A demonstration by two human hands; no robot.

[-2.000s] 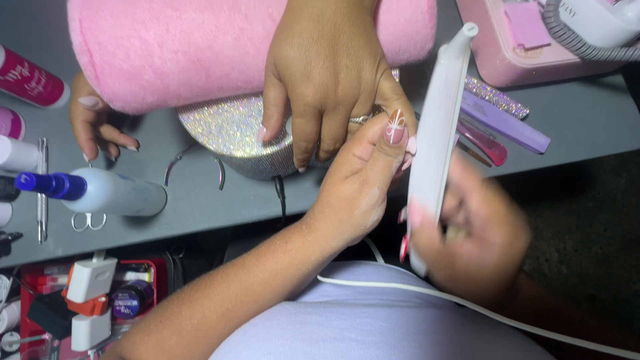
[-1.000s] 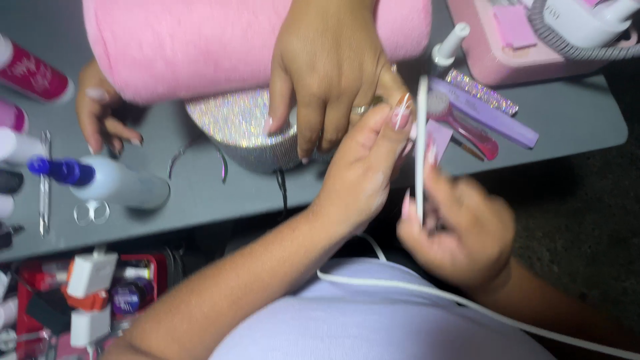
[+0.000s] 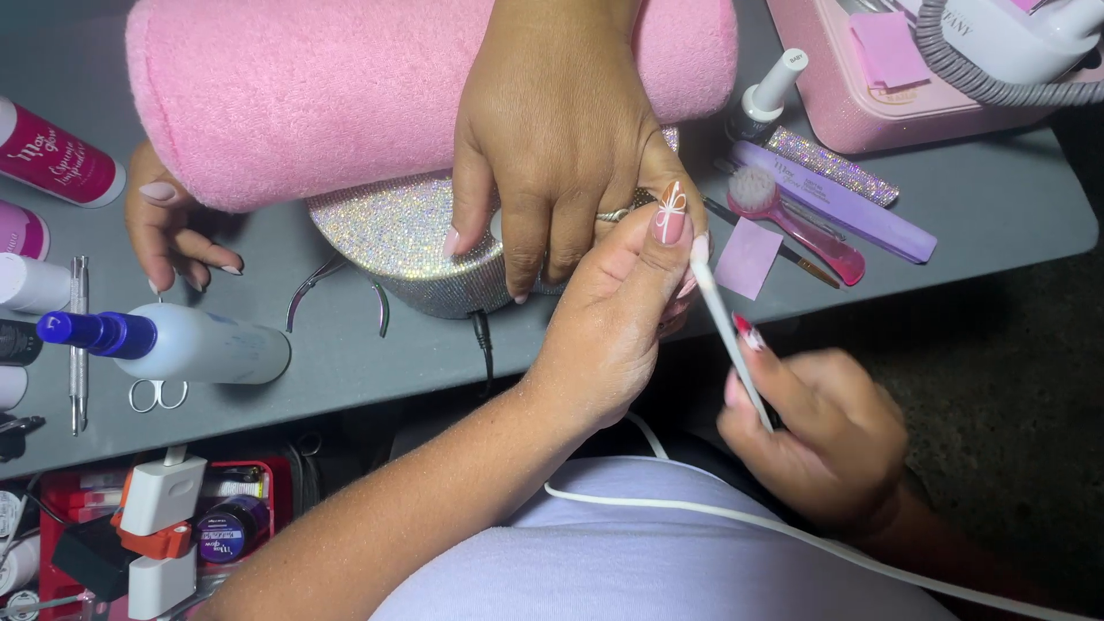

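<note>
My left hand [image 3: 617, 302] pinches a finger of another person's hand [image 3: 556, 129], which wears a ring and lies over a glittering rhinestone-covered device [image 3: 414, 233]. Between the thumb and fingers of my right hand [image 3: 819, 423] is a white nail file [image 3: 729, 332], seen edge-on and slanting. The file's upper end is at the held finger's tip; the nail there is mostly hidden. A pink towelling hand rest [image 3: 302, 95] lies behind the device, partly beneath the person's wrist. The person's other hand [image 3: 177, 224] rests at the left end of that cushion.
Right of the hands lie a pink-handled nail brush [image 3: 815, 228], a purple file [image 3: 841, 203], a glittery block [image 3: 832, 164] and a polish bottle [image 3: 772, 90]. At left are a blue-capped bottle [image 3: 207, 345], small scissors [image 3: 158, 395] and cuticle nippers [image 3: 332, 293]. A white cable [image 3: 690, 504] crosses my lap.
The white file, broad side showing two seconds ago, is now edge-on. My right hand has shifted with it, while my left hand keeps its hold on the finger.
</note>
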